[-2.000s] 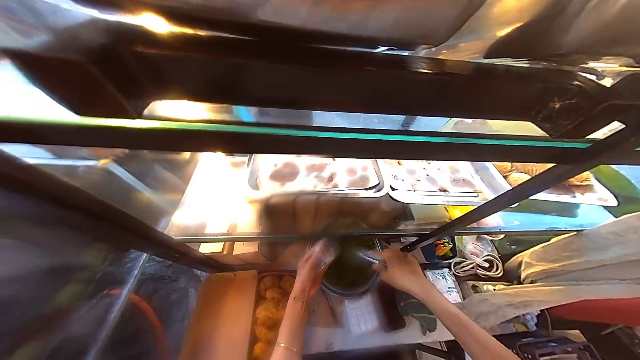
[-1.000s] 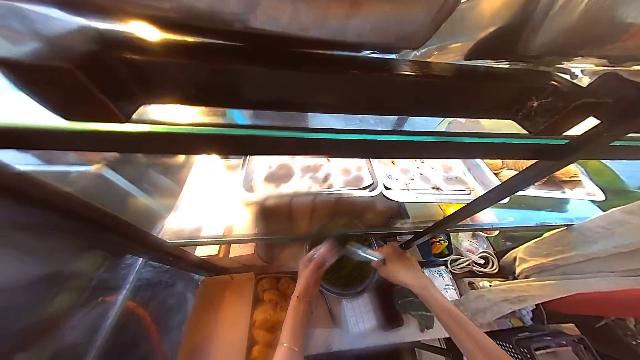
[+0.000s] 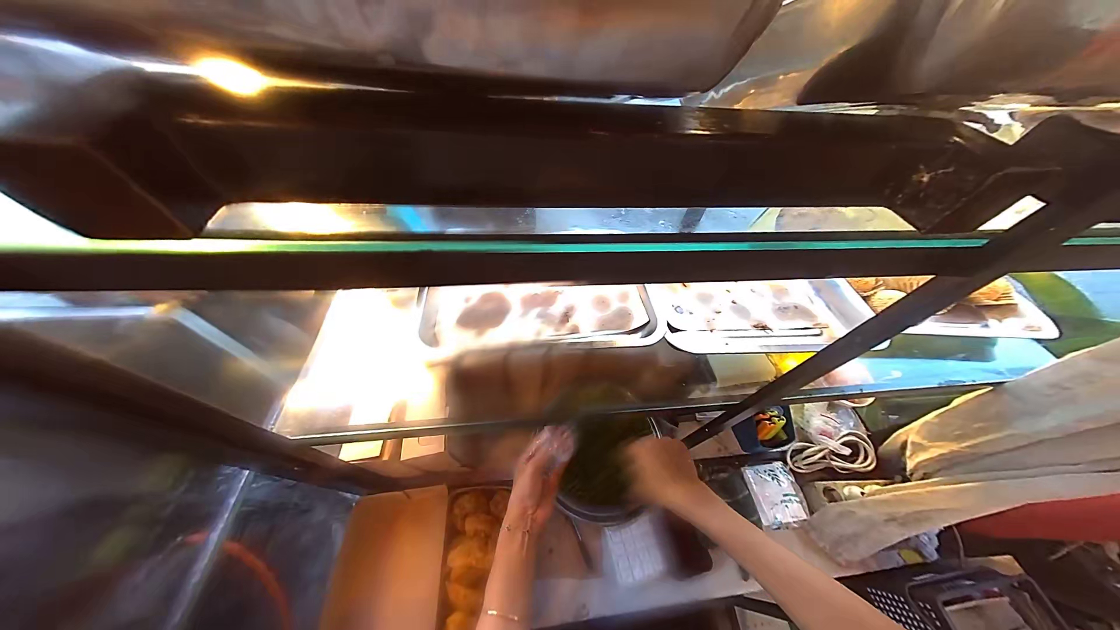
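A round metal bowl [image 3: 599, 512] with dark green contents [image 3: 599, 459] stands below the glass shelf edge. At the bowl's left rim is my left hand [image 3: 541, 468], wearing what looks like a clear plastic glove, its fingers around something pale that I cannot make out. My right hand [image 3: 661, 472], blurred by motion, is at the bowl's right side with curled fingers; what it holds does not show clearly. Under the bowl's near side lies a white gridded sheet or pad [image 3: 636, 551], with a thin dark stick-like thing [image 3: 580, 544] to its left.
Left of my forearm stands a cardboard box [image 3: 385, 560] with round golden-brown food [image 3: 470, 560]. Metal trays [image 3: 656, 337] rest behind the glass. To the right are a coiled white cable [image 3: 831, 455], a printed packet [image 3: 775, 496], cloth [image 3: 1015, 420] and a black plastic basket [image 3: 962, 595]. Dark frame bars [image 3: 560, 166] cross above.
The shiny tool seen in my right hand earlier no longer shows clearly. My right hand has become blurred over the bowl's right side; my left hand has stayed at its left rim.
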